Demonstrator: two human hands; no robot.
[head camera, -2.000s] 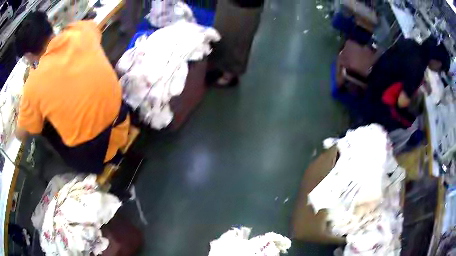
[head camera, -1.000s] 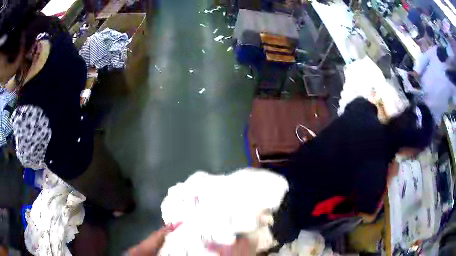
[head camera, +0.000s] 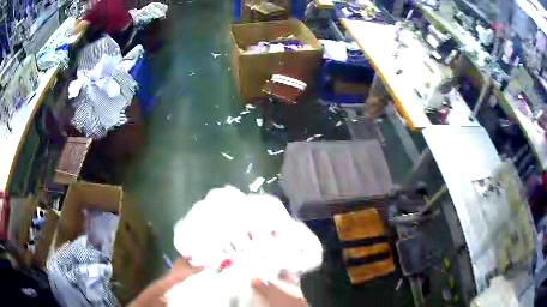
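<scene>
A bulky bundle of cream-white cloth with small red flowers (head camera: 249, 231) is at the bottom centre, held in front of me above the floor. My left hand (head camera: 171, 282) is at the bundle's lower left side, its fingers partly hidden by the cloth. My right hand (head camera: 279, 294) shows at the bundle's lower right, cut off by the bottom edge and blurred. Both hands hold the cloth.
A green aisle floor (head camera: 186, 132) with white scraps runs ahead. A grey covered seat (head camera: 336, 174) and wooden pedal (head camera: 364, 246) are right, beside a white table (head camera: 468, 180). An open carton (head camera: 276, 63) stands ahead; another carton (head camera: 120, 210) with striped cloth is lower left.
The view has moved along the aisle past the seated people in dark clothes. The floral bundle has come fully into view at the bottom centre, with both my hands at it.
</scene>
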